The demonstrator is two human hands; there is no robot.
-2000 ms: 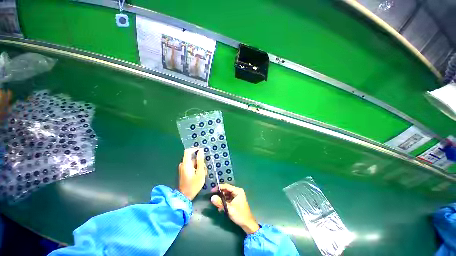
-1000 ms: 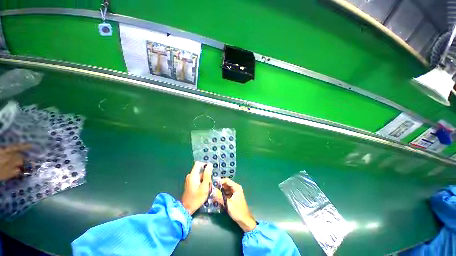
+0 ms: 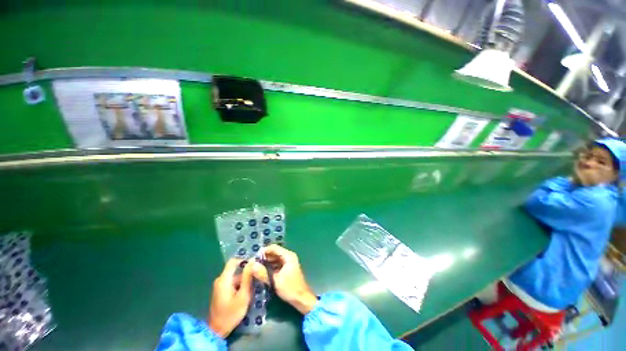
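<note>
A clear film sheet with rows of small dark rings (image 3: 252,230) lies in front of me. My left hand (image 3: 232,298) grips its left side, thumb and fingers pinched on the film. My right hand (image 3: 290,280) is closed at the sheet's right side, fingertips close to the left ones. The dark-handled scissors seen in it earlier are mostly hidden and blurred now. Part of the sheet shows below my fingers. A pile of ringed film (image 3: 24,295) lies at the far left, cut off by the picture's edge.
A flat clear bag (image 3: 388,260) lies to the right. A black bin (image 3: 238,100), a photo sheet (image 3: 120,113) and a metal rail are on the green wall. A lamp (image 3: 489,68) hangs upper right. A person in blue (image 3: 573,226) sits at the bench's right, beside a red stool (image 3: 511,315).
The view has turned right, bringing the seated person in. The neighbour's hand at the left pile is out of view. My hands have stayed on the sheet; the scissors' blades and handle no longer show clearly.
</note>
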